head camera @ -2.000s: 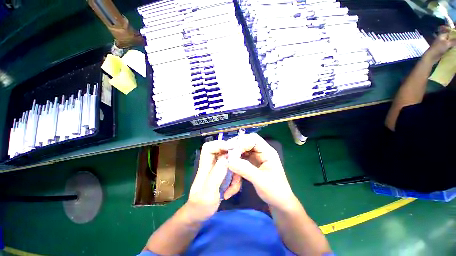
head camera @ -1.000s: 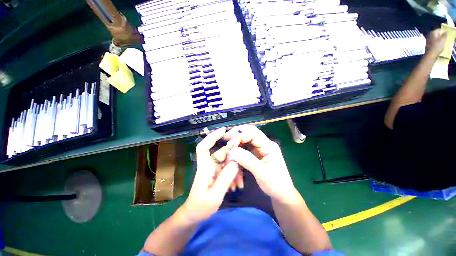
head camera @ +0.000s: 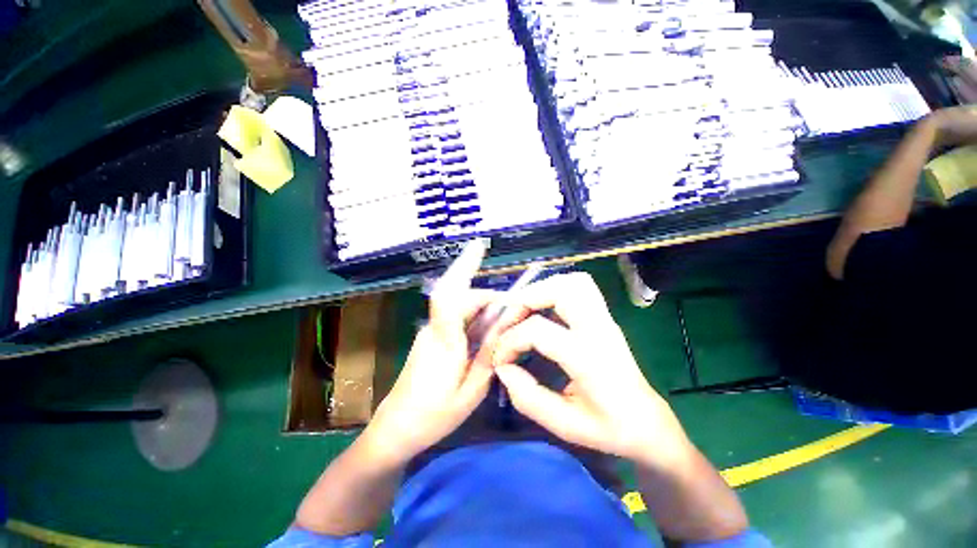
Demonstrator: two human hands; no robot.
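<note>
My left hand [head camera: 445, 348] and my right hand [head camera: 573, 359] meet over my lap, just below the bench edge. A slim pale tube part [head camera: 526, 280] sticks up between them, and the fingers hide most of it. My left hand is around the part, with its index finger stretched upward. My right hand's thumb and fingertips are pinched together close to it; whether they hold something small cannot be told. Two black trays packed with white tubes, the left one [head camera: 439, 128] and the right one [head camera: 654, 118], lie in front of me.
A partly filled black tray [head camera: 113, 252] lies left, with yellow sheets [head camera: 257, 148] beside it. Another tray row [head camera: 857, 99] is at far right, near a worker in black [head camera: 868, 310]. An open cardboard box [head camera: 362, 364] stands below the bench. A forearm [head camera: 252, 48] reaches in at upper left.
My left index finger has stretched upward. My right hand has shifted slightly right, its fingers more curled. The pale part now shows above the fingers. The neighbouring worker's hand has moved.
</note>
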